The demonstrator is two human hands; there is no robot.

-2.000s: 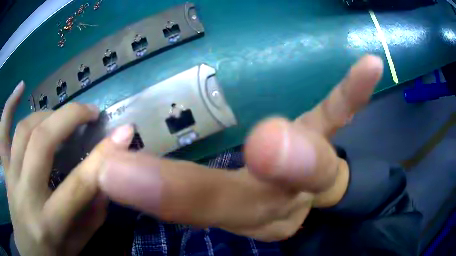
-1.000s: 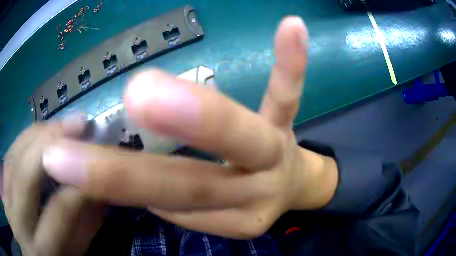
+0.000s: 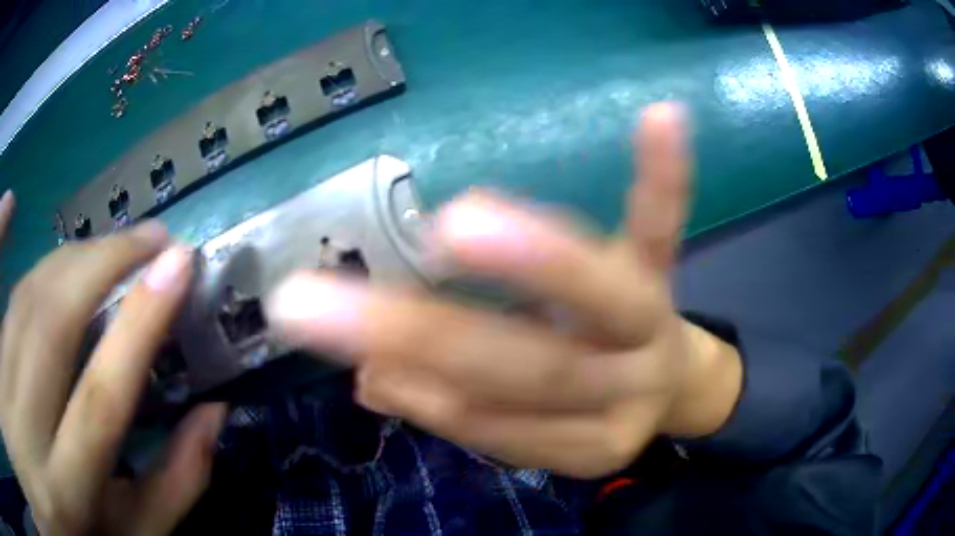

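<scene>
A long grey metal fixture bar (image 3: 298,225) with dark square openings lies near my body, tilted up to the right. My left hand (image 3: 94,377) grips its left part, fingers on top and thumb below. My right hand (image 3: 545,345) is blurred and hovers over the bar's right part, fingers spread; a fingertip is close to an opening, and I cannot tell whether it touches or holds a tiny part. A second fixture bar (image 3: 241,110) lies behind, with a row of openings holding small metal pieces.
Loose copper-coloured bits (image 3: 136,68) lie on the green mat (image 3: 545,115) at the back left. A yellow tape line (image 3: 793,99) crosses the mat at right. A dark object (image 3: 817,8) is at the top edge. A blue part (image 3: 890,197) shows beyond the mat's edge.
My right hand has moved back to the right and uncovered more of the near bar. My left fingers have shifted on the bar. The view has shifted slightly.
</scene>
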